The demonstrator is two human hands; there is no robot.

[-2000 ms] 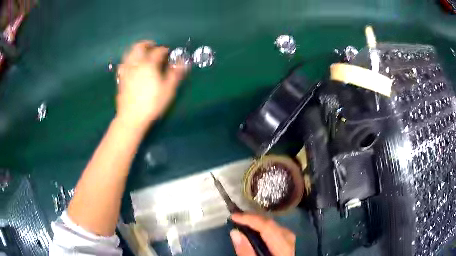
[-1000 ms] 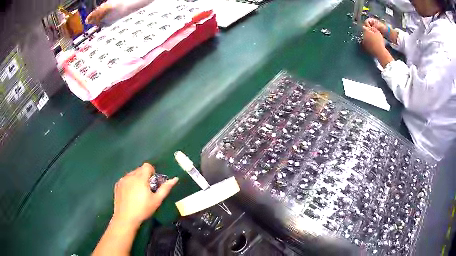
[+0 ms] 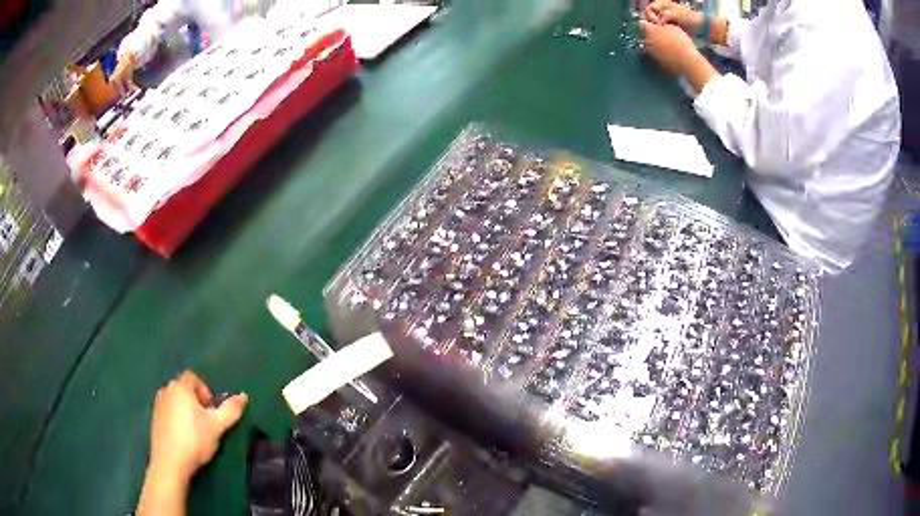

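My left hand (image 3: 190,428) is at the lower left, over the green mat, just left of the black soldering iron stand (image 3: 398,454). Its thumb and fingertips are closed on a small dark and silvery piece (image 3: 218,400), probably a round module, mostly hidden by the fingers. My right hand is not in view. The large clear blister tray (image 3: 595,312) fills the middle and right, its rows filled with small round modules.
A pale yellow tape strip (image 3: 338,373) and a white-handled tool (image 3: 297,325) lie by the stand. Red foam trays (image 3: 242,156) stand far left. A white card (image 3: 661,149) lies beyond the tray. A coworker in a white coat (image 3: 807,111) sits at right; another person's sleeve (image 3: 161,30) is far left.
The view has swung from the tape pad to the large tray, then a little further right. My left hand has left the loose modules and now appears lower left; my right hand and the iron left the view.
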